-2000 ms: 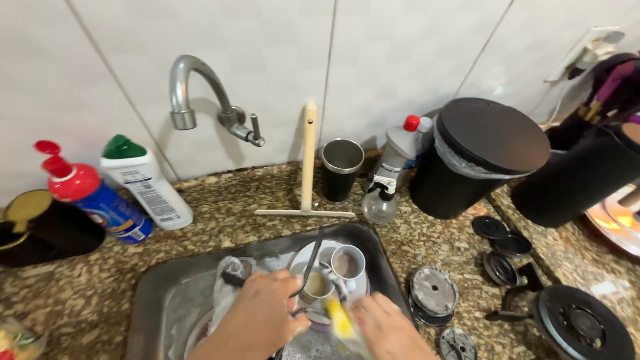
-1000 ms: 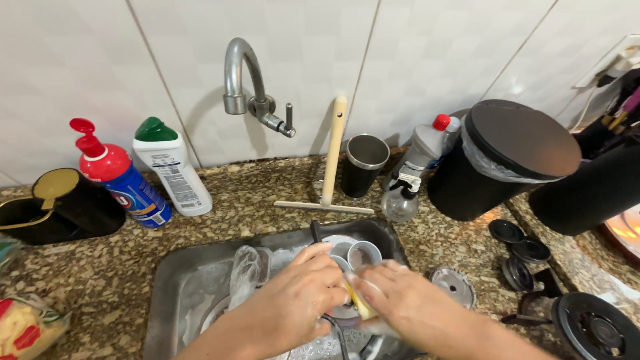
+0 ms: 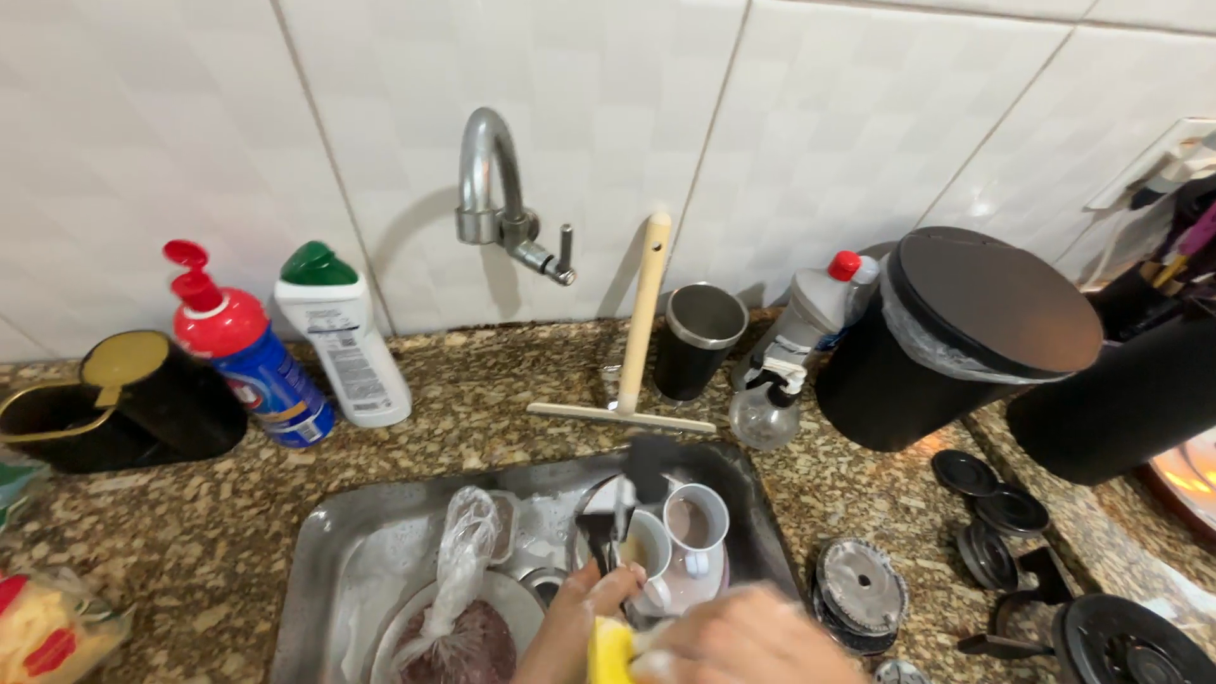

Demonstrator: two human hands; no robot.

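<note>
Over the metal sink [image 3: 328, 570], my left hand [image 3: 579, 617] grips a dark-handled utensil [image 3: 608, 532], blurred, its black end pointing up toward the squeegee. My right hand [image 3: 750, 641], also blurred, holds a yellow sponge [image 3: 611, 651] close beside my left hand. Behind the hands, two white mugs [image 3: 696, 518] with brownish liquid or residue sit on dishes in the sink. To the left, a tied clear plastic bag [image 3: 465, 560] with dark red contents rests on a white plate [image 3: 513, 598]. The lower parts of both hands are cut off by the frame.
A steel faucet [image 3: 489, 180] is on the tiled wall. Behind the sink stand a blue bottle [image 3: 261, 370], a white bottle [image 3: 347, 342], a wooden squeegee [image 3: 641, 323], a black tumbler [image 3: 698, 342], a spray bottle [image 3: 765, 413] and a black bin [image 3: 950, 351]. Stove burner parts [image 3: 860, 589] lie right.
The dark utensil, earlier lower between my hands, now points upward with its black end raised. My hands sit lower in the view, and more of the mugs shows.
</note>
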